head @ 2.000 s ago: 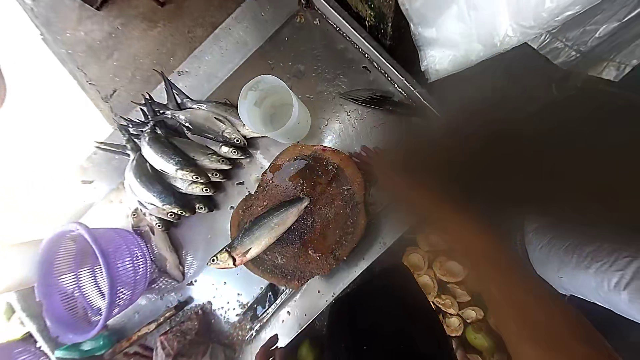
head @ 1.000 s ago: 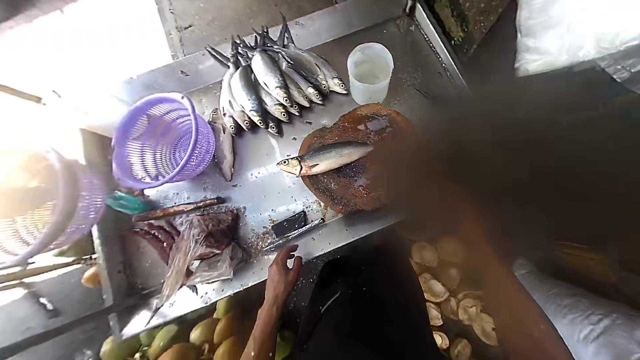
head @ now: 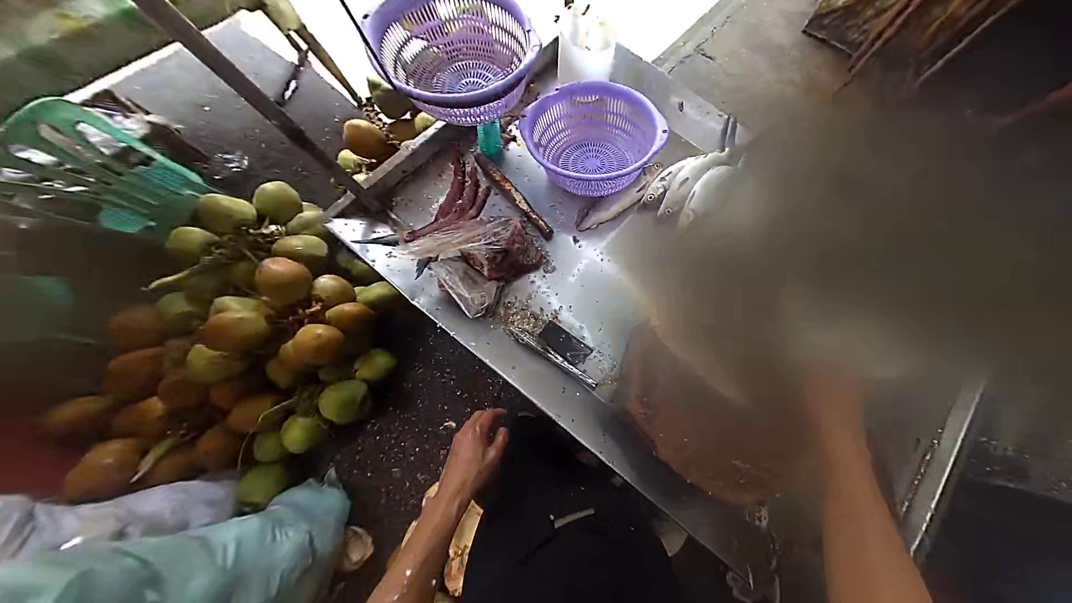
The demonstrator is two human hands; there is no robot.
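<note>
My left hand (head: 479,445) hangs just off the steel table's near edge, fingers loosely bent, touching nothing that I can see. A grey-brown blur covers the right side, so my right hand is hidden; only its forearm shows, reaching over the round wooden chopping block (head: 703,427). Whether a fish lies on the block cannot be told. Several silver fish (head: 688,180) lie beyond the block, partly behind the blur. A purple plastic basket (head: 593,141) stands beside them. Dark red meat in clear plastic (head: 502,251) lies left on the steel table (head: 578,289).
Near the table edge lie a black rectangular piece (head: 566,342) and a knife-like metal strip (head: 553,356). A brown stick (head: 513,195) rests by the meat. Another purple basket (head: 456,59) stands behind. Many coconuts (head: 280,280) are heaped at left, with filled sacks (head: 193,536) below.
The view has swung strongly left, bringing the coconut heap into sight. The blur now hides the white container and most of the block, where a fish lay a second ago.
</note>
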